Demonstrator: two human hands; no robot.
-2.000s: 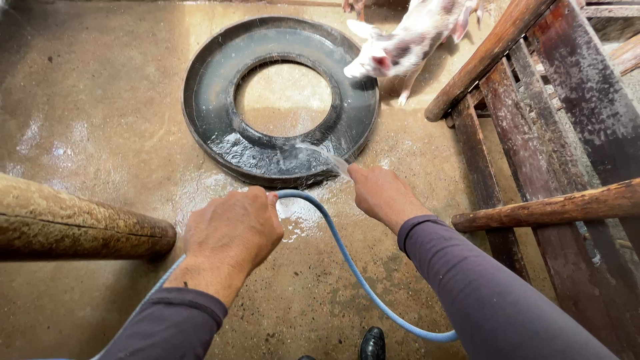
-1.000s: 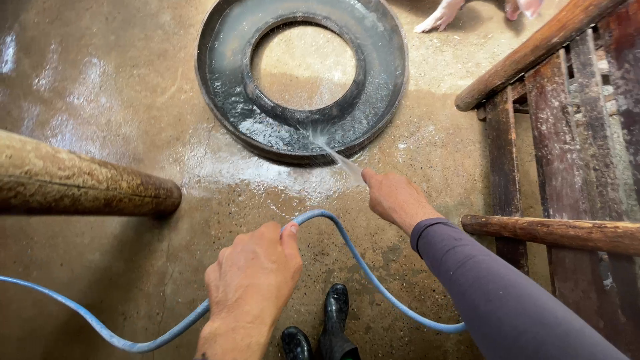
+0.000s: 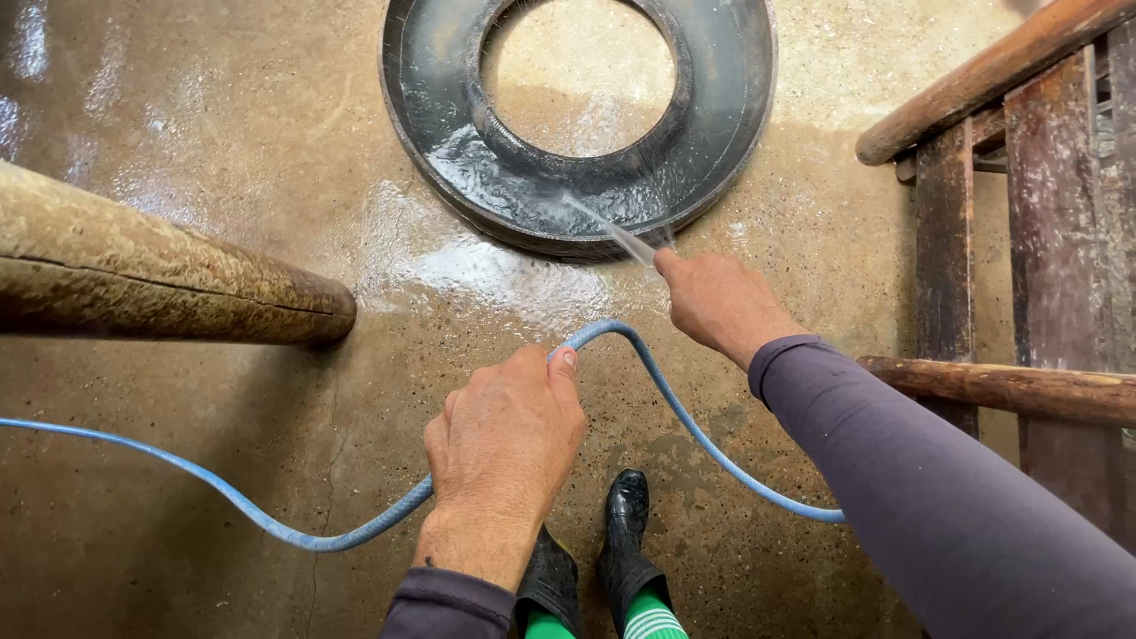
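Note:
My left hand [image 3: 508,435] is closed around a blue hose [image 3: 674,404], which loops up from it and runs down to the right under my right forearm. Near the lower edge of a round black rubber trough [image 3: 426,133], my right hand [image 3: 723,302] grips the hose's end, mostly hidden by the fingers. A jet of water [image 3: 630,241] shoots from that hand up and left into the trough. Water splashes in the lower part of the trough's ring, which lies flat on the floor. Concrete shows through its open middle.
A thick wooden post [image 3: 169,266] juts in from the left. At the right stand a wooden plank fence [image 3: 1052,222] and a round wooden rail [image 3: 1003,389]. Wet, shiny concrete floor [image 3: 506,280] lies below the trough. My black rubber boots [image 3: 627,524] are at the bottom.
The spotted piglet beside the trough two seconds ago moved off to the upper right and is out of view. Water keeps running into the trough. The view has tilted down.

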